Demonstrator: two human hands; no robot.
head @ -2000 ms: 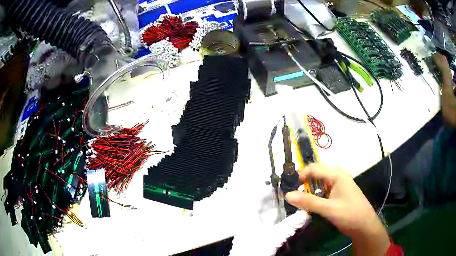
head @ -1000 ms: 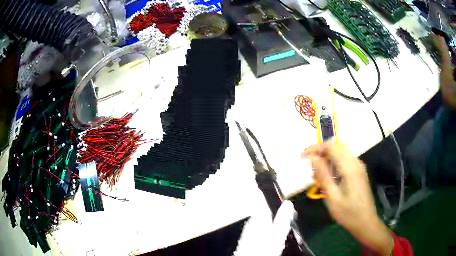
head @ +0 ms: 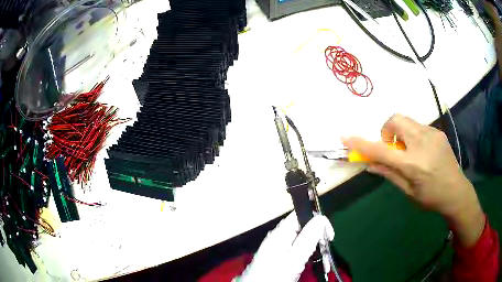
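My left hand, in a white glove, holds the soldering iron by its black handle. The iron points up and away, with its tip above the white table. A thin metal guide tube runs beside its barrel. My bare right hand holds the orange-handled tool to the right of the iron. The tool's silvery end points left toward the barrel; I cannot tell whether it touches. The tool is partly hidden by my fingers.
A long stack of black panels lies left of the iron. Red lead wires, a clear round hood and wired panels are farther left. Red loops lie beyond the iron. A black cable curves at the upper right.
The view has shifted, so the stack sits farther left. The iron has been raised upright by my left hand. The orange tool has turned from pointing away to pointing left, in my right hand.
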